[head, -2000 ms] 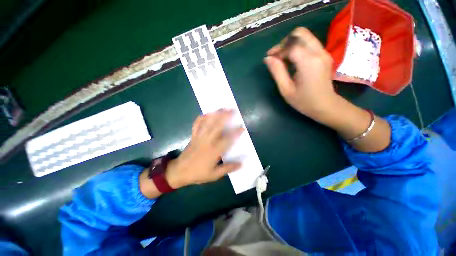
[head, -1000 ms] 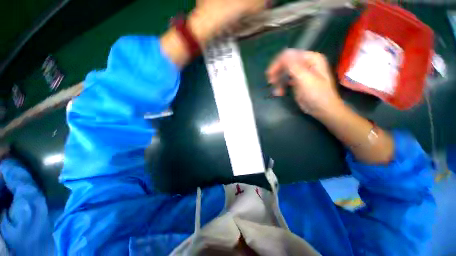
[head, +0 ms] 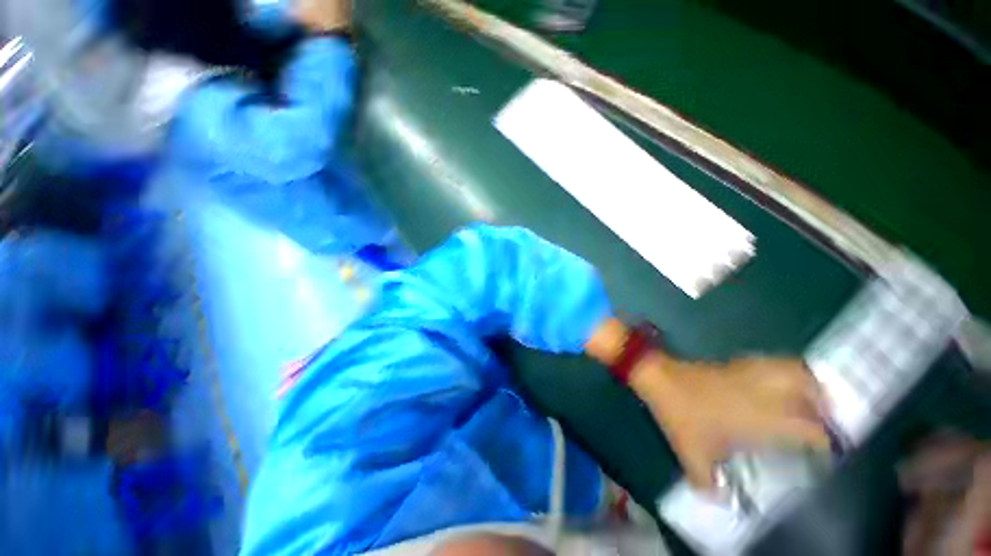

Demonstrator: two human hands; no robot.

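My left hand (head: 744,413) is over the long white adhesive sheet at the lower right, fingers curled around a blurred silver-grey object that looks like a phone unit (head: 766,478). The sheet's far part (head: 886,348) shows blurred grey shapes in rows; its near end is pale and plain. My hand and the unit hide its middle. My right hand (head: 948,489) is badly blurred and cut off at the lower right edge. Whether it holds anything cannot be told.
A wide white stack of spare sheets (head: 625,190) lies on the dark green bench. Behind runs a worn whitish edge strip (head: 750,163), with the green belt (head: 826,98) beyond and a small unit (head: 567,13) on it. A blue-clad person (head: 261,119) is at the upper left.
The view has swung left, and the red bin is out of frame. My left hand has come back from the far edge to the sheet, now with the silver-grey object.
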